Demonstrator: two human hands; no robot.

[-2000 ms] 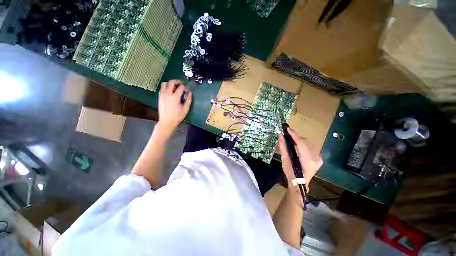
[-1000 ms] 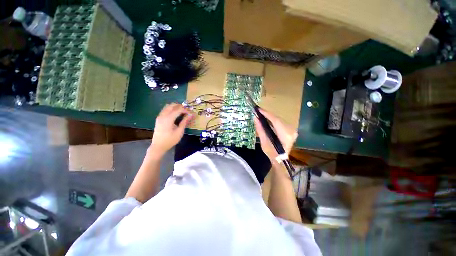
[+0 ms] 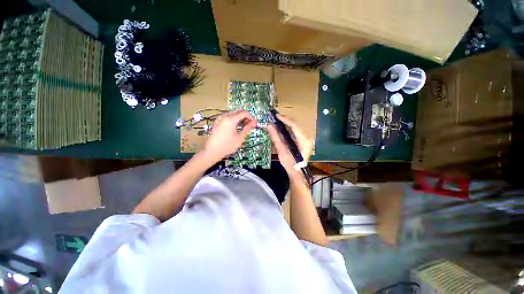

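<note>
The green-and-white PCB panel (image 3: 250,96) lies on the tan cardboard mat (image 3: 299,103). My left hand (image 3: 230,133) is over the panel's left side, thumb and fingertips drawn together above its middle; whether they pinch a wire is too small to tell. My right hand (image 3: 292,143) holds the black soldering iron (image 3: 286,135), its front end at the panel's right edge near my left fingertips. Leaded components with round whitish ends (image 3: 198,116) lie left of the panel, their dark wires running towards it, partly hidden by my left hand.
A component pile (image 3: 155,66) with white rings and black wires lies at the back left, beside stacked PCB panels (image 3: 69,86). A large cardboard box (image 3: 253,28) stands behind the mat. The dark soldering station (image 3: 357,118) and solder wire spool (image 3: 405,78) are at right.
My left hand has moved right, from beside the wires onto the panel. The iron's front end is now close to my left fingertips. The camera view has shifted, so the bench appears further left.
</note>
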